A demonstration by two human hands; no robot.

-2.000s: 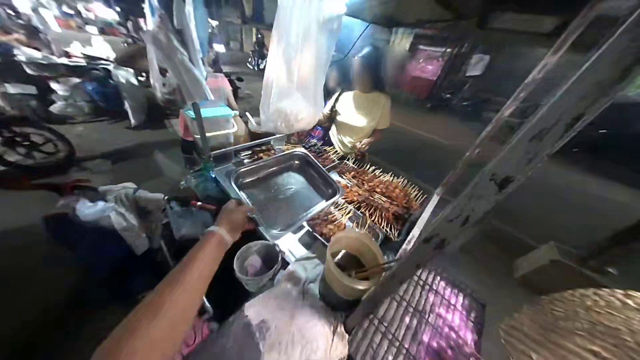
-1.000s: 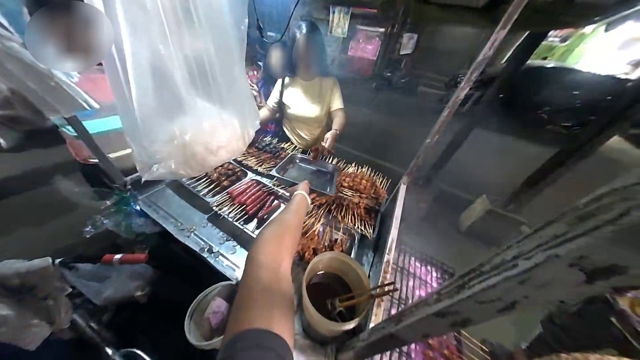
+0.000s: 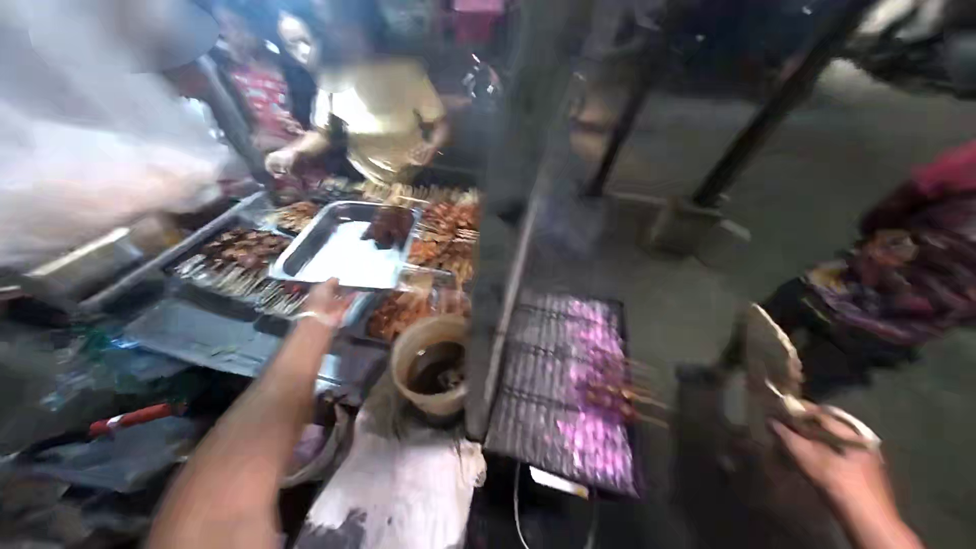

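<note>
My left hand (image 3: 328, 299) grips the near edge of a rectangular metal tray (image 3: 284, 263), held over the skewers. Some dark meat (image 3: 390, 226) lies at the tray's far right corner. Around the tray are meat skewers (image 3: 242, 252) on the left and browner ones (image 3: 446, 229) on the right. At lower right my right hand (image 3: 827, 450) is closed on the handle of a woven fan (image 3: 772, 351). Between my hands, a few skewers (image 3: 610, 393) lie on a grill grate (image 3: 534, 374) glowing pink. A tub of dark sauce (image 3: 431, 366) stands left of the grate.
A post (image 3: 518, 191) rises between the tray side and the grill. Across the stall stands a person in a yellow shirt (image 3: 381, 107), with another person beside them. A hanging plastic bag (image 3: 99, 137) fills the upper left. Someone in red (image 3: 949, 168) is at the far right.
The view has swung right, bringing the grill and my right hand with the fan into view. Dark meat now shows in the tray, which looked empty two seconds ago.
</note>
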